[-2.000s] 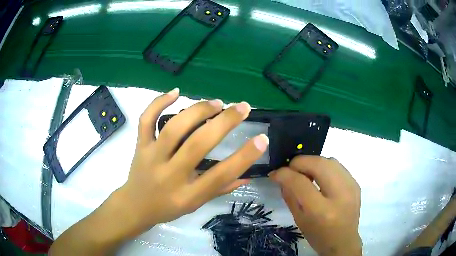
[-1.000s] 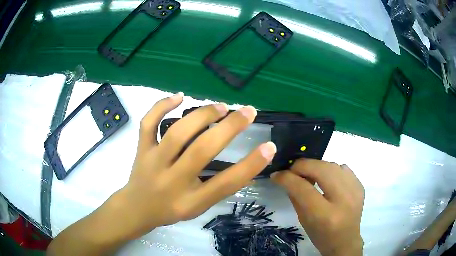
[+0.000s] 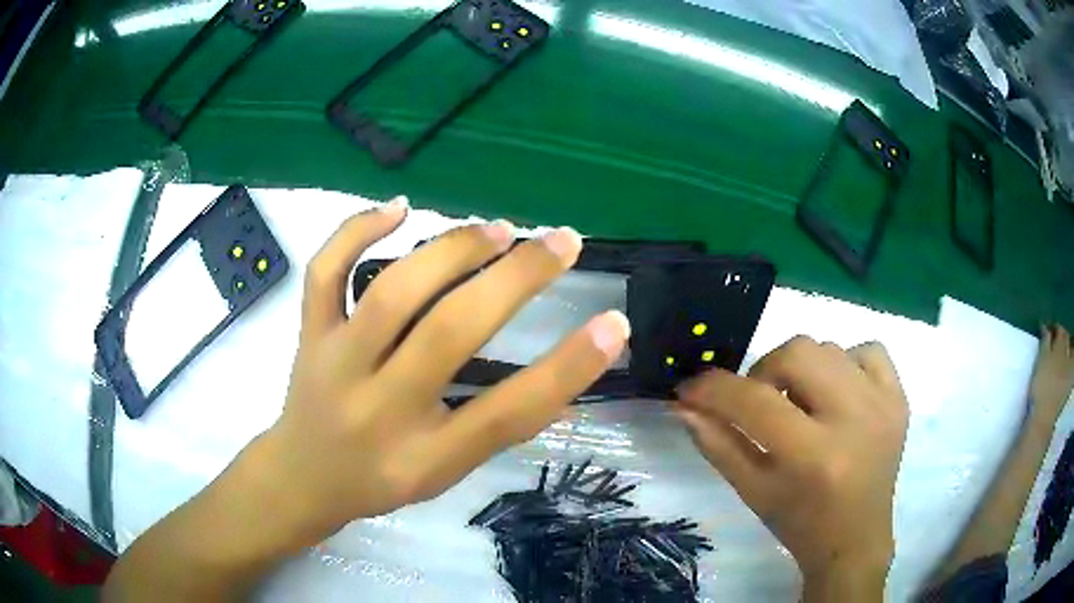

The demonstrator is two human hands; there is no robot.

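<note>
A black phone middle frame [image 3: 695,300] lies on its side under my hands, its solid camera end with yellow dots at the right. Another frame's edge shows behind it. My left hand [image 3: 436,353] is spread over the window end and holds the frame. My right hand [image 3: 801,436] has its fingertips at the near edge of the camera end; whether they pinch a side key is hidden. A heap of black side keys [image 3: 595,542] lies in front of me, below the frame.
A single frame [image 3: 253,265] lies on the white mat [image 3: 318,224] at left. Several frames lie spaced apart on the green belt [image 3: 660,153] beyond. A grey tape strip [image 3: 108,436] crosses the mat at left. Another person's arm [image 3: 1001,483] is at the right edge.
The belt frames have moved left, and another has come in at right. My right hand has shifted right and opened somewhat, uncovering more yellow dots. The held frame has moved slightly.
</note>
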